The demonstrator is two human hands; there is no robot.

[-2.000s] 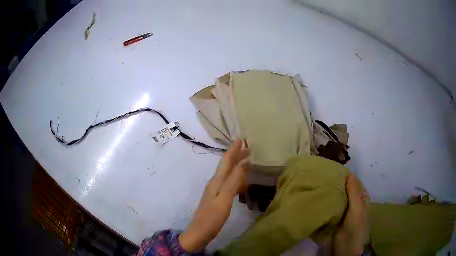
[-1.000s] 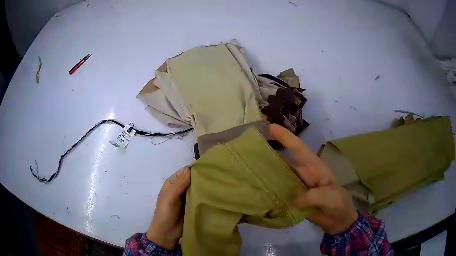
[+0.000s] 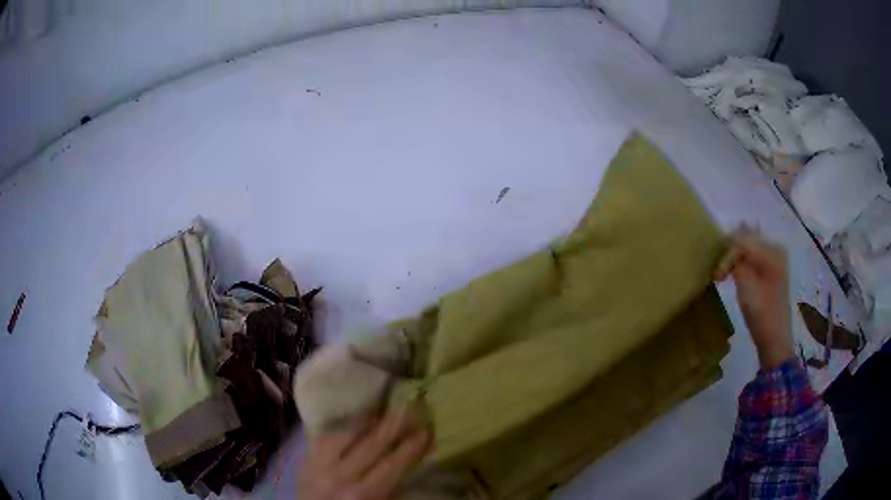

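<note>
An olive sleeve piece (image 3: 576,312) is stretched between my hands over a folded olive pile (image 3: 674,376) on the white table. My right hand (image 3: 757,283) pinches its right edge. My left hand (image 3: 366,454), blurred and cut off by the bottom edge, holds its grey-beige cuff end (image 3: 342,386). The sleeve bundle (image 3: 161,332) lies at the left, pale bodies to its left and dark brown bands (image 3: 259,371) to its right. A black tie (image 3: 59,425) with a white ticket (image 3: 88,439) trails from it.
The white table (image 3: 391,176) has a raised back edge. A red tool (image 3: 17,312) lies at the far left. White cloth (image 3: 830,166) is heaped beyond the table's right edge. A dark scrap (image 3: 828,327) lies right of my right hand. Thread bits lie on the table.
The view has swung right, so the bundle now shows at the left. The olive piece has moved from in front of the bundle to over the pile and is spread out, its cuff end leftward.
</note>
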